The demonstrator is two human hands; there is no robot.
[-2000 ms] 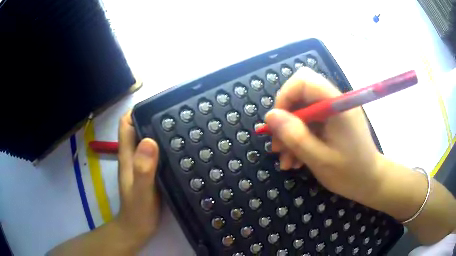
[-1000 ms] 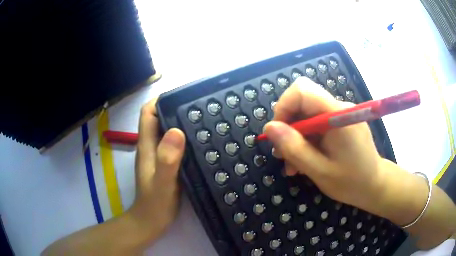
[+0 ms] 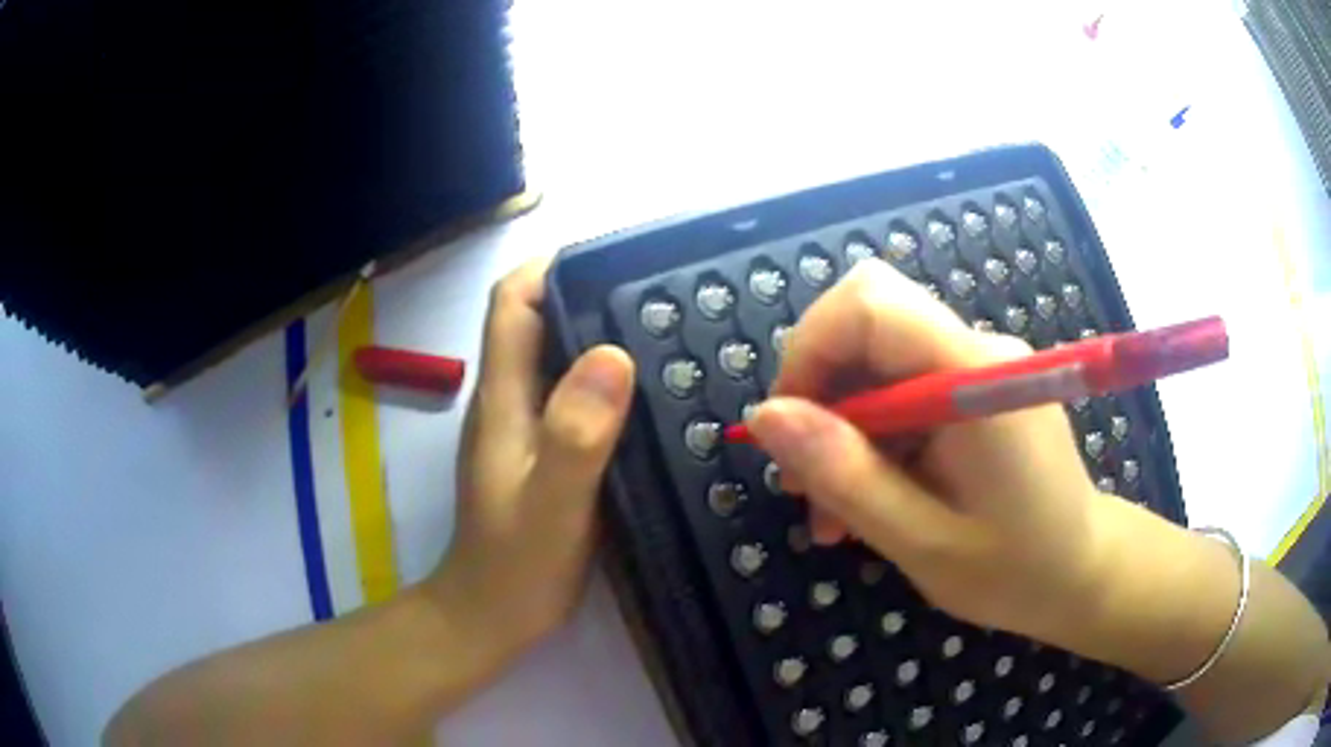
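Note:
A black component tray [image 3: 642, 540] lies tilted across the bench, its rows of round pockets holding small round metal components [image 3: 680, 375]. My right hand [image 3: 934, 438] holds a red marker pen [image 3: 1007, 387] over the tray. The pen's tip is at a component in the leftmost column, third from the top; whether it touches cannot be told. My left hand [image 3: 548, 453] holds the tray's left edge, thumb on the rim and fingers outside it. My right hand hides part of the upper middle rows.
A black tray stack [image 3: 263, 161] with a brown sheet edge stands at upper left. A loose red cap [image 3: 410, 369] lies on the yellow tape line [image 3: 365, 482], beside a blue one [image 3: 307, 482]. A grey ridged stack [image 3: 1299, 73] shows at upper right.
The tray and my left hand have moved right in the view, and the red cap now shows whole. The pen tip has moved from column to column, leftward along the tray, to the leftmost one.

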